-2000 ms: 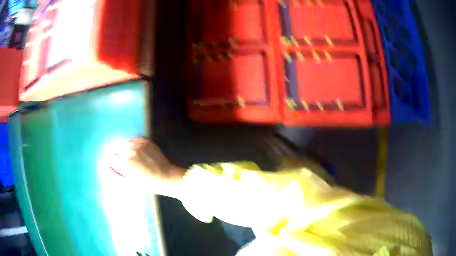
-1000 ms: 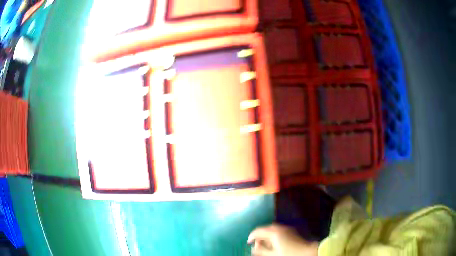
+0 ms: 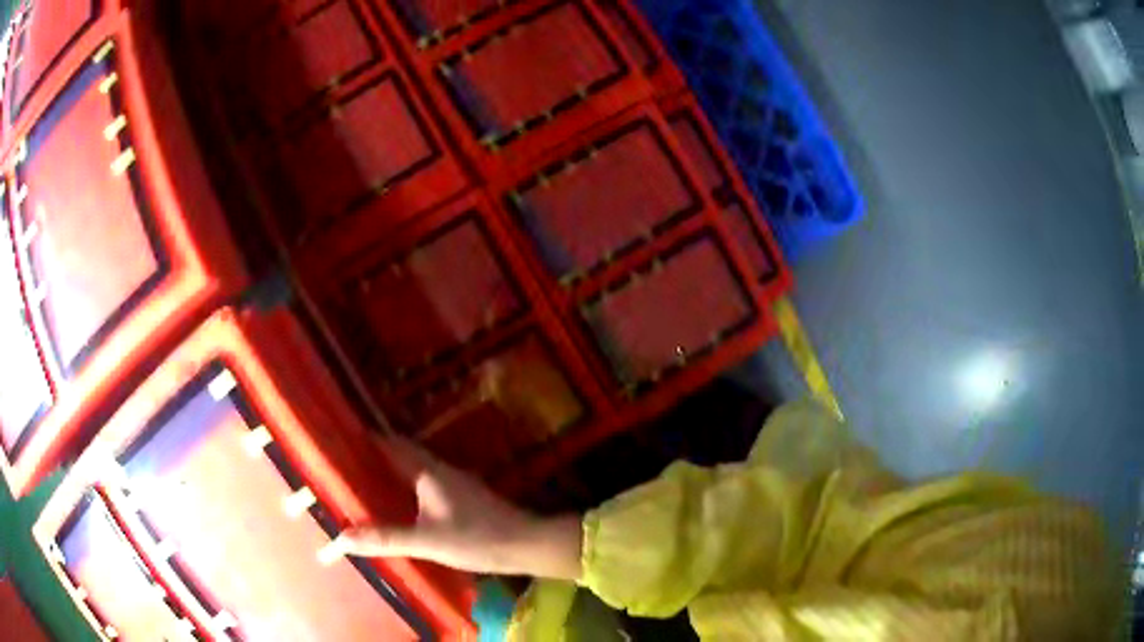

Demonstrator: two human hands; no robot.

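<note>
A red foam tray (image 3: 270, 401) lies at the lower left, cut off by the bottom edge. It holds two black-bordered touch panels (image 3: 238, 483) with pale tape tabs on their long edges; glare whitens part of them. My right hand (image 3: 458, 520) comes in from the right in a yellow sleeve. It grips the tray's right side, with the thumb over the top rim by the panel and the other fingers at the outer side, partly hidden. My left hand is not in view.
Another red tray (image 3: 188, 257) with panels adjoins at the upper left. Beyond the bench edge, a lower tray stack (image 3: 496, 188) holds several panels. A blue plastic lattice crate (image 3: 834, 207) lies beside it on the grey floor (image 3: 928, 276), near a yellow line (image 3: 807, 351).
The view has turned and shifted, so the near tray now sits tilted at the lower left. My right hand, over the green bench before, is now on the tray's side.
</note>
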